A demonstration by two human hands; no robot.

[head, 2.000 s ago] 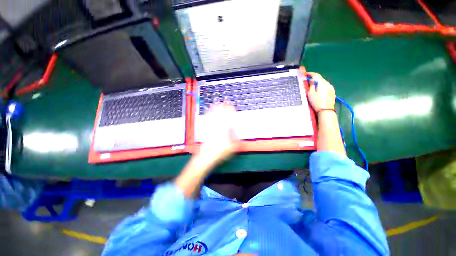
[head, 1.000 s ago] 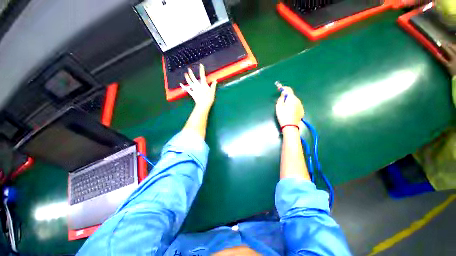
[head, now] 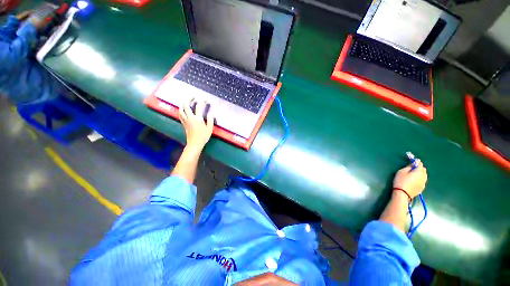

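Note:
A silver laptop (head: 223, 92) lies open on a red-orange tray (head: 232, 139), left of centre; its screen shows a pale window with a dark block. My left hand (head: 196, 124) rests on its palm rest, fingers curled over a small dark mouse (head: 200, 108). A blue cable (head: 278, 146) runs from the laptop's right side over the bench edge. My right hand (head: 410, 180) is off to the right above the green bench, holding a second blue cord by its plug (head: 411, 157); the plug's tip points up and away, touching no laptop.
A black laptop (head: 391, 61) with a lit screen stands open on a red tray at the back right, another dark laptop (head: 495, 120) at the right edge. A person's blue sleeve (head: 22, 61) and hands show at the far left. A blue stool frame (head: 106, 137) stands below the bench.
The view has swung left. My left hand has left the black laptop's front edge and now lies on the mouse on the silver laptop. My right hand still holds the cord's plug.

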